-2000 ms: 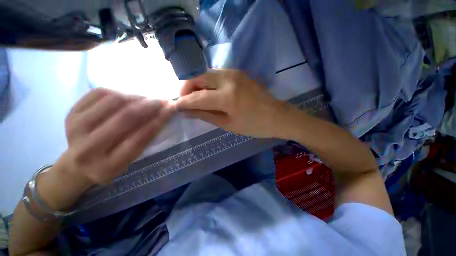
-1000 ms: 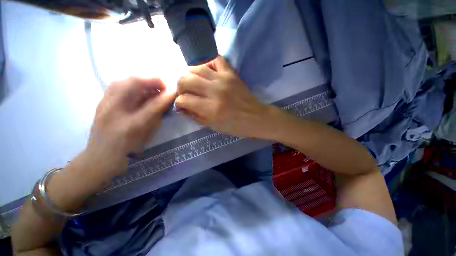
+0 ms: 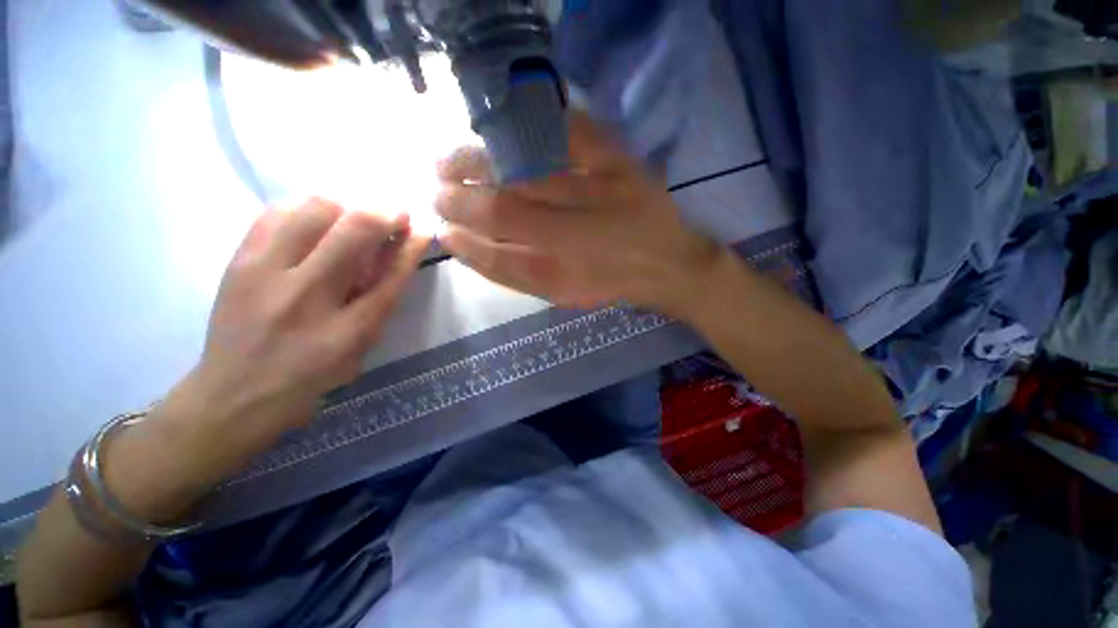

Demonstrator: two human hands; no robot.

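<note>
My left hand [image 3: 300, 288] is left of the glare, with its thumb and fingers drawn together at the tips. My right hand [image 3: 570, 233] reaches in from the right, partly behind the dark ribbed cylinder [image 3: 531, 129], its fingers pointing left. The fingertips of both hands nearly meet below the needle area of the sewing machine head [image 3: 423, 31]. White lamp glare washes out the spot, and any small piece between the fingertips cannot be made out. A short dark line shows on the white machine bed [image 3: 484, 301] just below the fingertips.
A grey ruler strip [image 3: 490, 366] runs along the table's front edge. Blue-grey garment cloth [image 3: 895, 172] is heaped right of the machine head and hangs over the edge. A red perforated basket [image 3: 732, 454] is below the edge, near my right forearm.
My left hand has moved right and slightly down from its blurred earlier place. My right hand's fingers have straightened and lie partly behind the cylinder. The machine head appears shifted right in view.
</note>
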